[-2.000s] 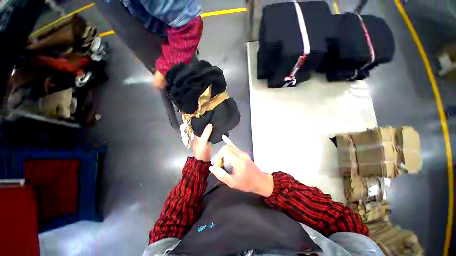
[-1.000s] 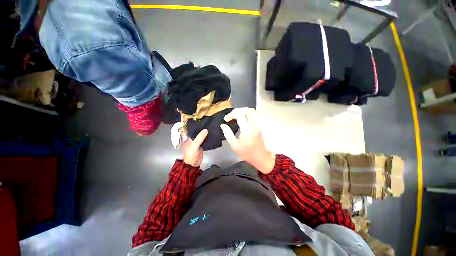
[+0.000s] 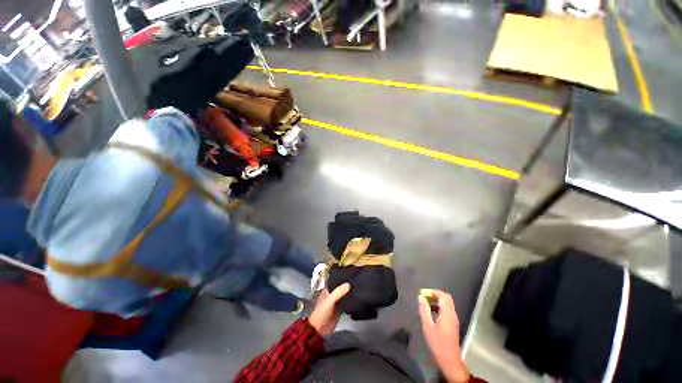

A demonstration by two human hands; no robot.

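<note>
A black fabric bundle point(image 3: 365, 295) with a tan band point(image 3: 370, 259) round its middle is in front of me at the centre. My left hand point(image 3: 327, 310) holds it at its lower left side, with the thumb on top. A small white ticket point(image 3: 319, 277) hangs at the bundle's left edge. My right hand point(image 3: 441, 329) is raised to the right of the bundle, apart from it. It pinches a small yellowish item point(image 3: 428, 294) between thumb and finger.
A person in a denim jacket point(image 3: 120, 217) is close on the left. Brown and orange rolls point(image 3: 254, 105) lie behind them. A steel trolley point(image 3: 628, 149) stands at the right, beside a large black stack point(image 3: 576, 318) with a white strap. A pallet with a tan board point(image 3: 553, 48) is at the back right.
The view has swung up and left. The other person has turned away and their hand no longer shows near the bundle. My right hand has moved off the bundle to the right.
</note>
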